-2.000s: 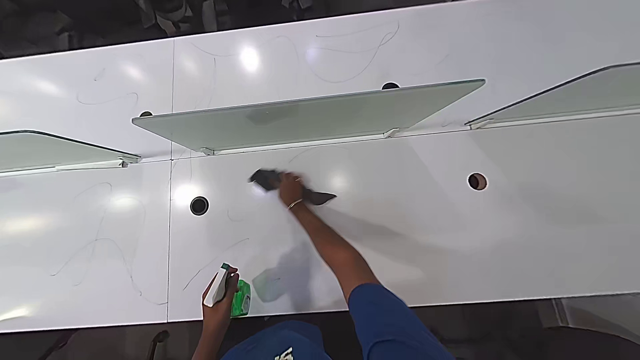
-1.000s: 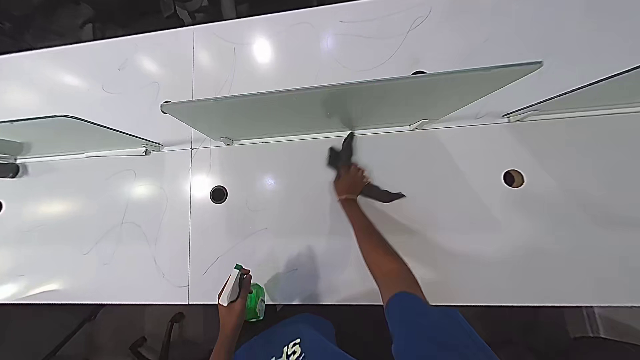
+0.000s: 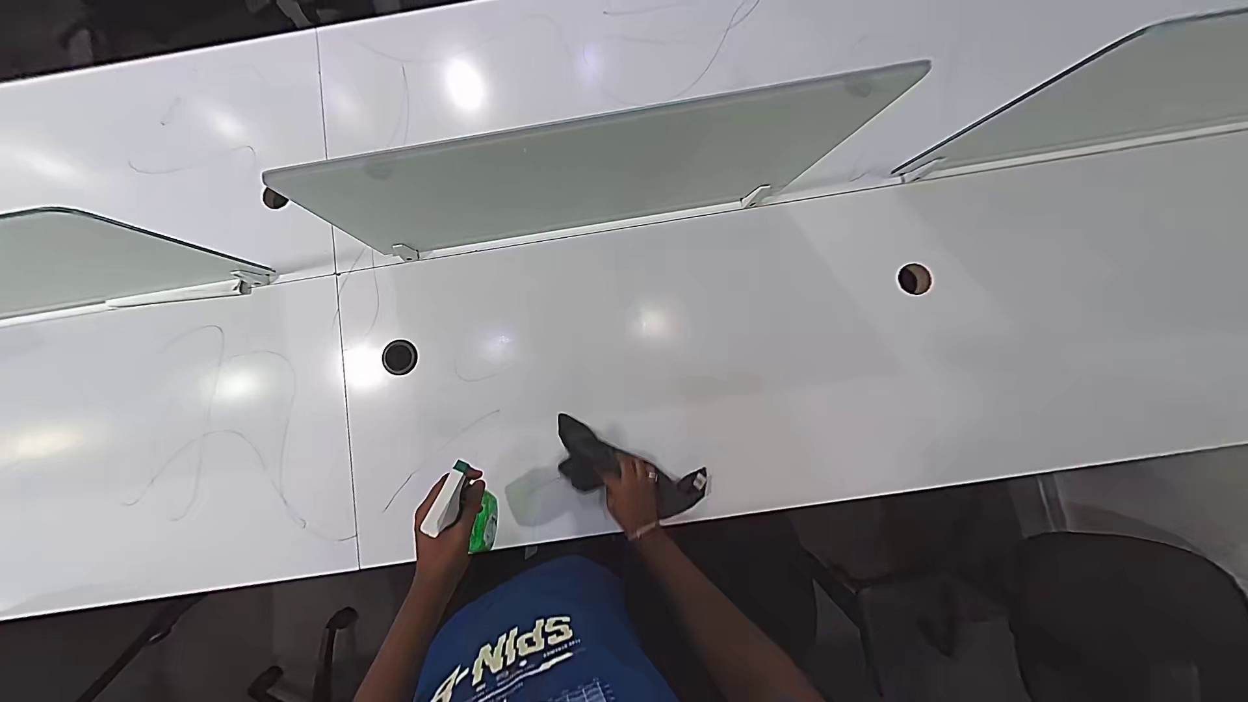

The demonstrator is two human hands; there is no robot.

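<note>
My left hand [image 3: 450, 517] is closed around a green spray bottle [image 3: 485, 524] with a white trigger head, at the near edge of the white desktop [image 3: 731, 370]. To its right, my right hand [image 3: 634, 495] presses a dark cloth [image 3: 590, 458] on the desktop, the cloth spreading out on both sides of my fingers. Thin curved marks [image 3: 278, 429] run over the white surface left of the bottle, some crossing the seam between two desktop panels.
A frosted glass divider [image 3: 604, 161] stands across the desk, with others at left [image 3: 78, 258] and right [image 3: 1102, 107]. Round cable holes [image 3: 400, 357] [image 3: 915, 280] pierce the top. A dark chair [image 3: 1121, 614] is below the near edge at right.
My right hand has moved with the cloth from near the divider's base back to the desk's near edge. My left hand still holds the spray bottle.
</note>
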